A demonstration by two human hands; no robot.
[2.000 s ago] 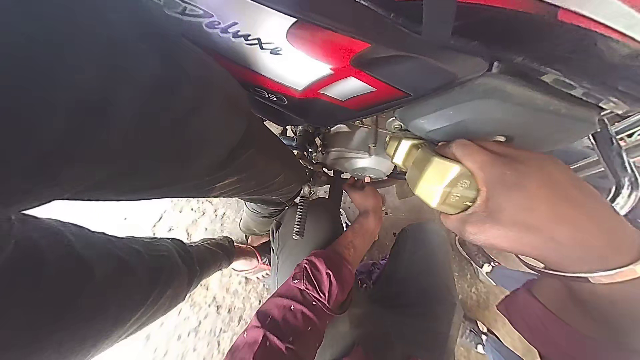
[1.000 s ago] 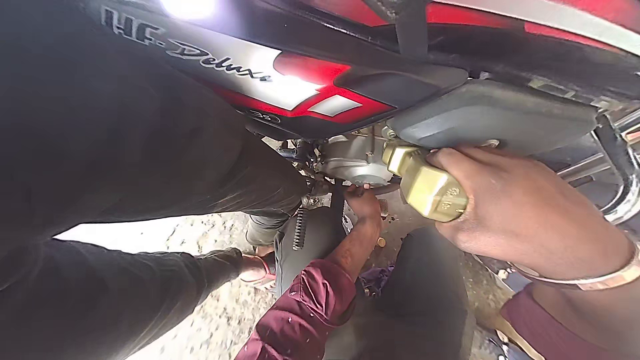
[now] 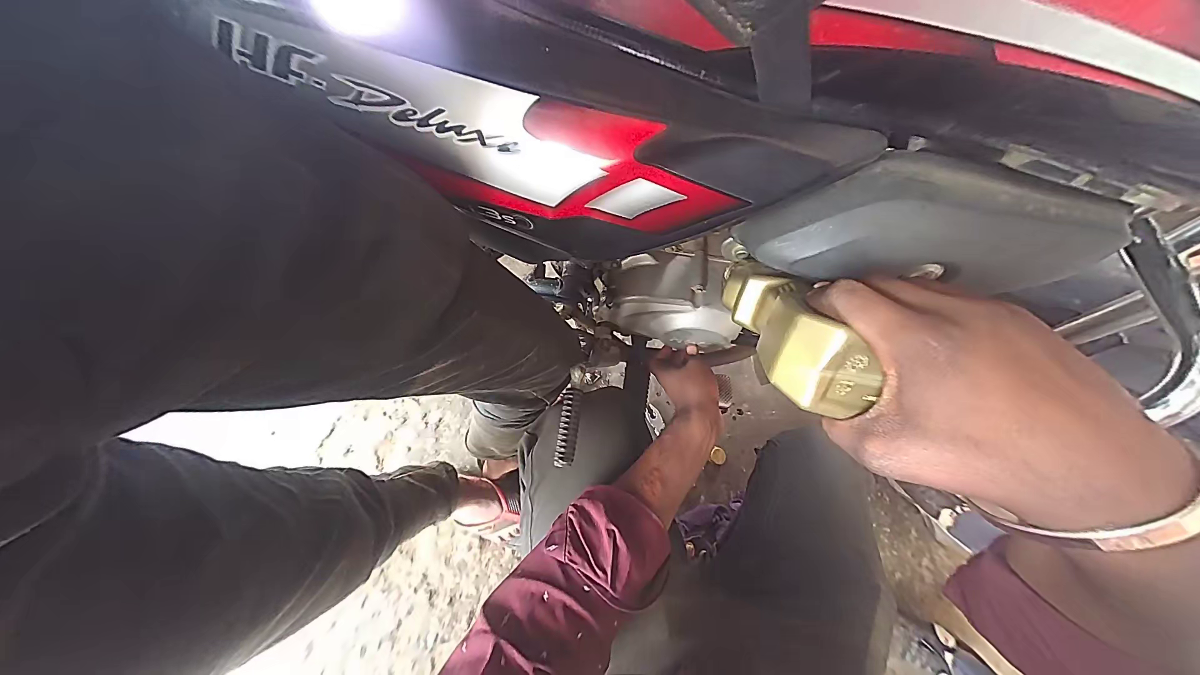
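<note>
My right hand grips a gold-coloured plastic oil bottle, held tilted with its narrow end toward the motorcycle engine. That end meets the upper right of the grey engine casing; the opening itself is hidden. Below the casing, my left hand reaches up from a maroon sleeve, its fingertips at the casing's lower edge. Whether those fingers hold something cannot be made out. Above runs the motorcycle's red, white and black side panel. A black side cover lies just above my right hand.
A person's dark-trousered leg fills the left side, with a sandalled foot on the rough ground. A coil spring hangs below the engine. A small yellow cap-like disc and a purple cloth lie lower down.
The bottle stays in my right hand at the engine, and my left hand remains under the casing. The view has shifted slightly.
</note>
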